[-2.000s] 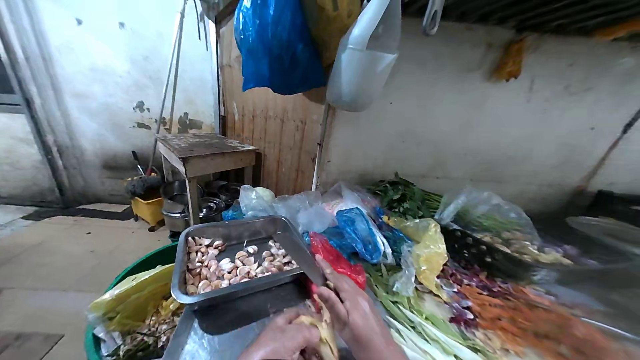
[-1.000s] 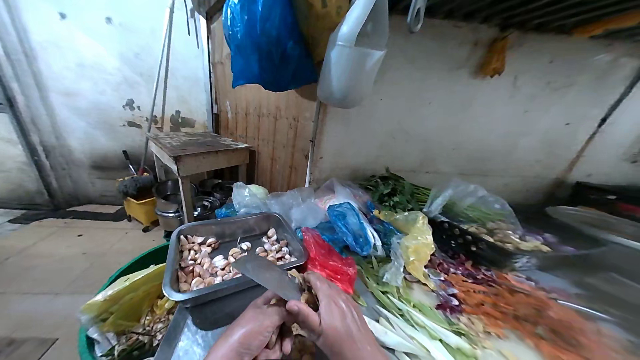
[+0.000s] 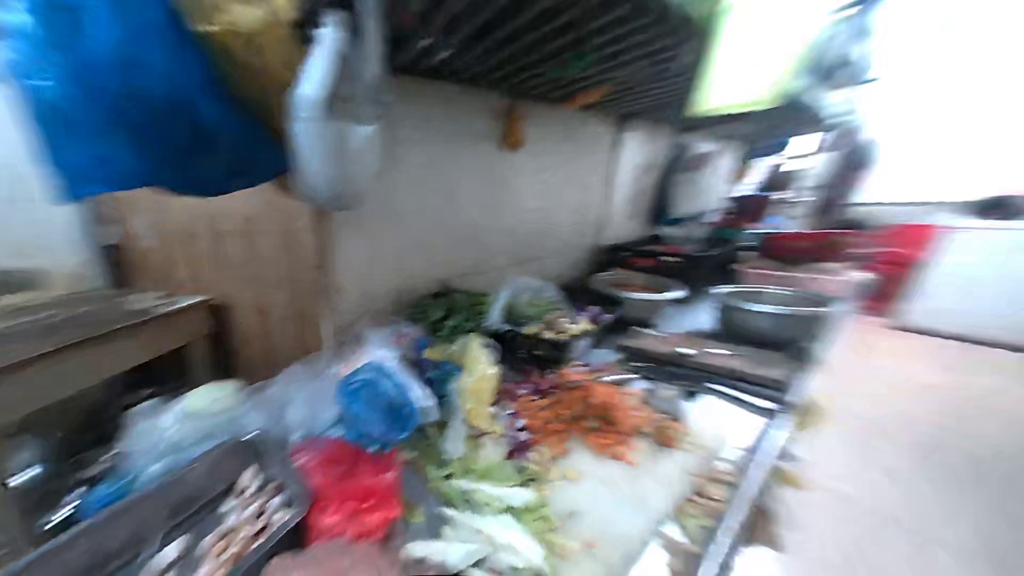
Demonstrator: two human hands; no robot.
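The whole view is blurred. At the bottom edge, below a red plastic bag point(image 3: 350, 490), shows a small part of a hand, probably my right hand point(image 3: 332, 558); its fingers and anything in them are hidden. My left hand is out of view. Just left of the visible hand is a metal tray point(image 3: 292, 472) with peeled-looking garlic cloves or shallots point(image 3: 248, 516). To the right lie pale green leafy vegetables point(image 3: 488, 532), a heap of shredded orange vegetable, perhaps carrot point(image 3: 588, 412), and a pale heap point(image 3: 624, 488).
A blue plastic bag point(image 3: 144, 104) and a white plastic jug point(image 3: 332, 120) hang at upper left. A wooden table point(image 3: 104, 328) stands at left. Metal basins point(image 3: 772, 312) sit farther back at right, near the table's metal edge point(image 3: 748, 496). Leafy greens point(image 3: 448, 312) lie by the wall.
The view has swung strongly to the right. Both hands and a knife blade showed over the work area one second ago; now only part of one hand shows at the bottom edge.
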